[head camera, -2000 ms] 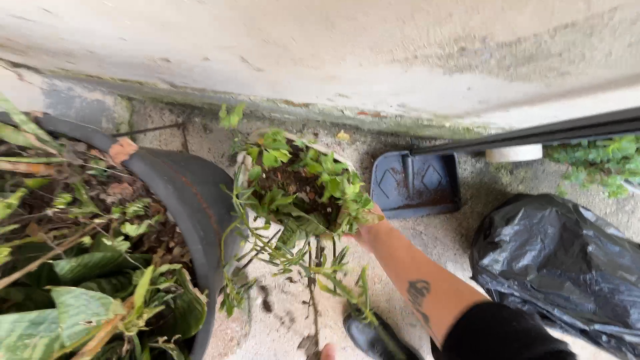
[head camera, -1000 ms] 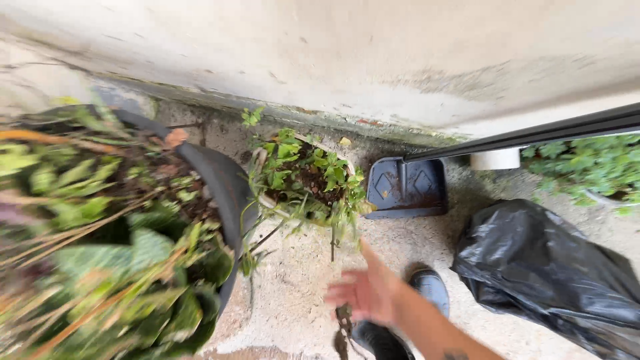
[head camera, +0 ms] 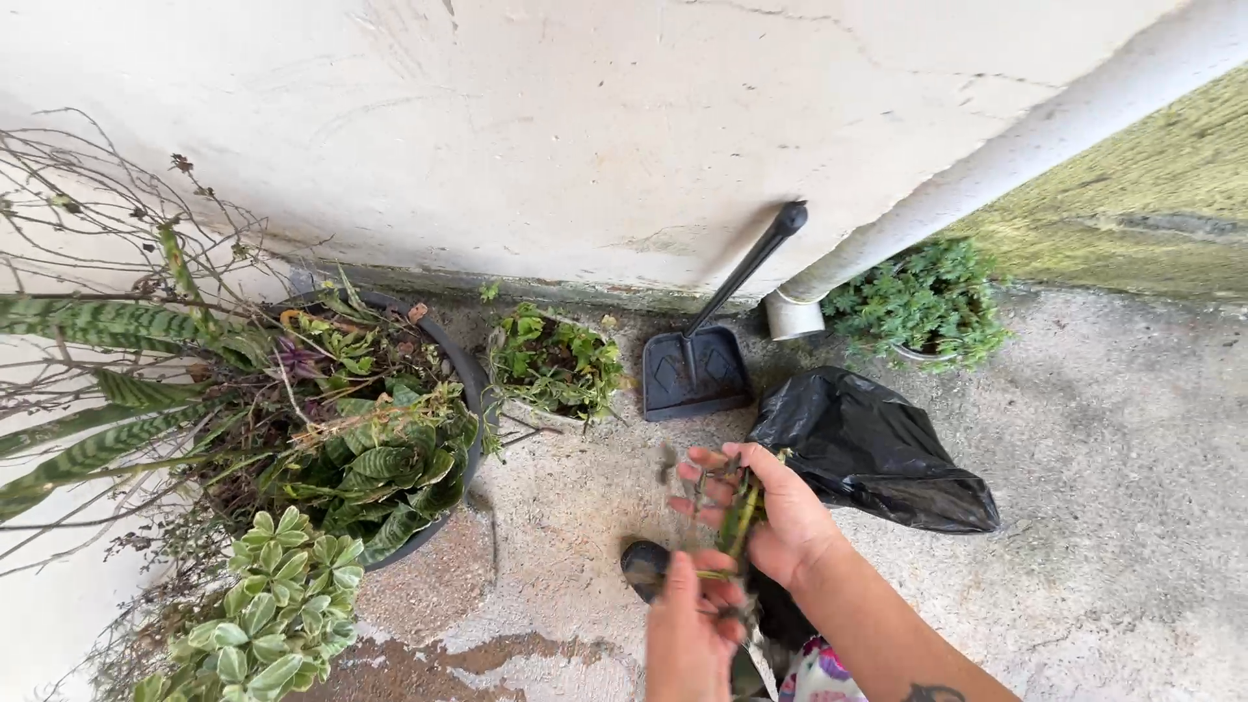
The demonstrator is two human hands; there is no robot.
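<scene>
My right hand (head camera: pixel 785 512), palm turned up with fingers partly curled, holds a small bunch of green and brown plant clippings (head camera: pixel 741 507). Just below it, my left hand (head camera: pixel 692 609) has its fingers curled on the lower stems of the same clippings, slightly blurred. Beyond my hands, close to the wall, a pot of leafy green plants (head camera: pixel 556 366) stands between a large dark planter (head camera: pixel 475 390) and a black plastic dustpan (head camera: pixel 694 375). A black plastic bag (head camera: pixel 868 448) lies just beyond my right hand.
The dustpan's handle leans toward the pale wall (head camera: pixel 585 146). A white downpipe (head camera: pixel 1014 156) ends near another potted green plant (head camera: pixel 921 302). A variegated shrub (head camera: pixel 258 609) grows at lower left. My dark shoe (head camera: pixel 643 568) rests on the concrete floor.
My right hand has moved away from the small pot, and it now holds clippings near my left hand. The view has shifted and shows more of the surroundings.
</scene>
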